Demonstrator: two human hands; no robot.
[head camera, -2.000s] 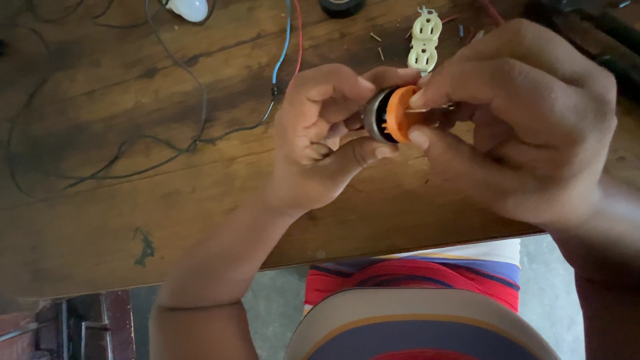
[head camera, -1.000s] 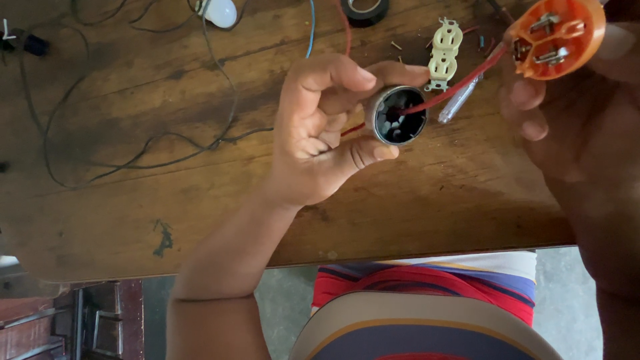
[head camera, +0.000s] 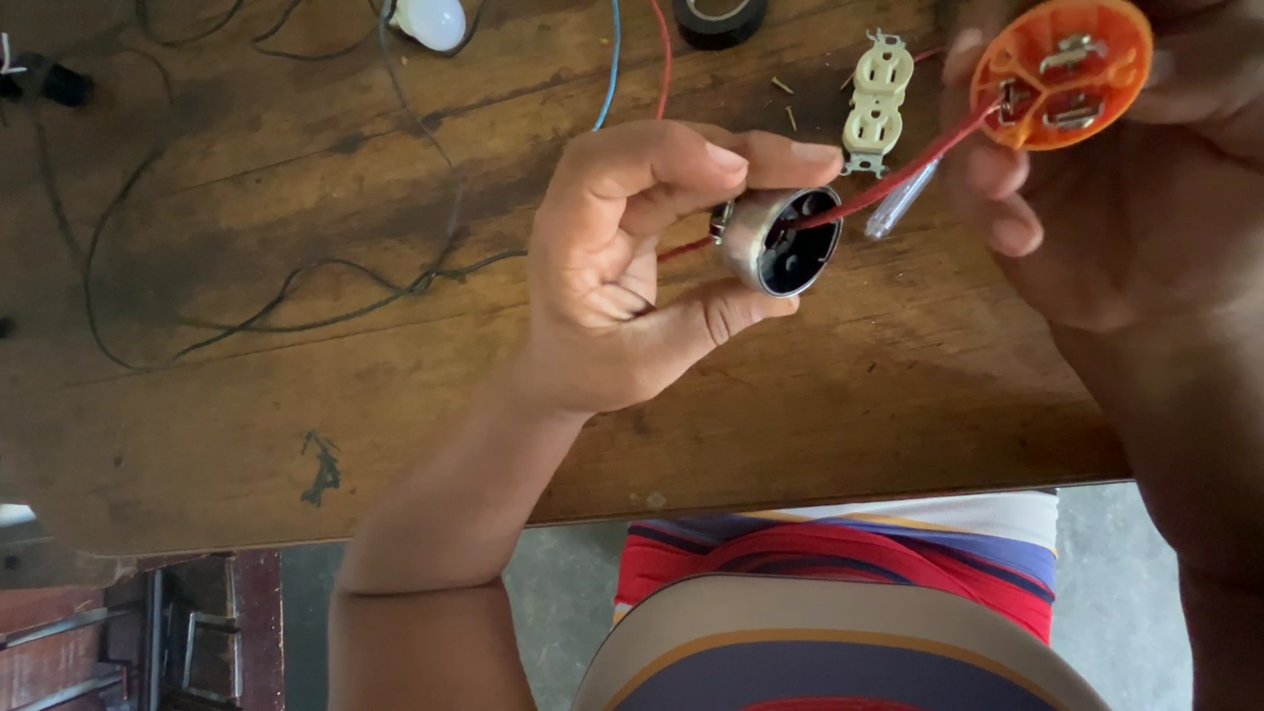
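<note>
My left hand holds a round metal plug shell with a black inside between thumb and fingers, its opening facing right. A red wire passes through the shell and runs up to a metal terminal on an orange plastic plug insert. That insert is in my right hand, its inner face with metal contacts turned toward me. Part of the right hand is in shadow. Between the hands, on the table, lie a cream duplex receptacle and a clear-handled tool, partly hidden by the wire.
On the wooden table are a roll of black tape, a white light bulb, a blue wire, tangled black cable and small scraps. A black connector lies far left. The table edge runs below my hands.
Two seconds ago the orange insert was against the shell. It has since moved away to the right in my right hand, showing the red wire between them. The left hand still holds the shell.
</note>
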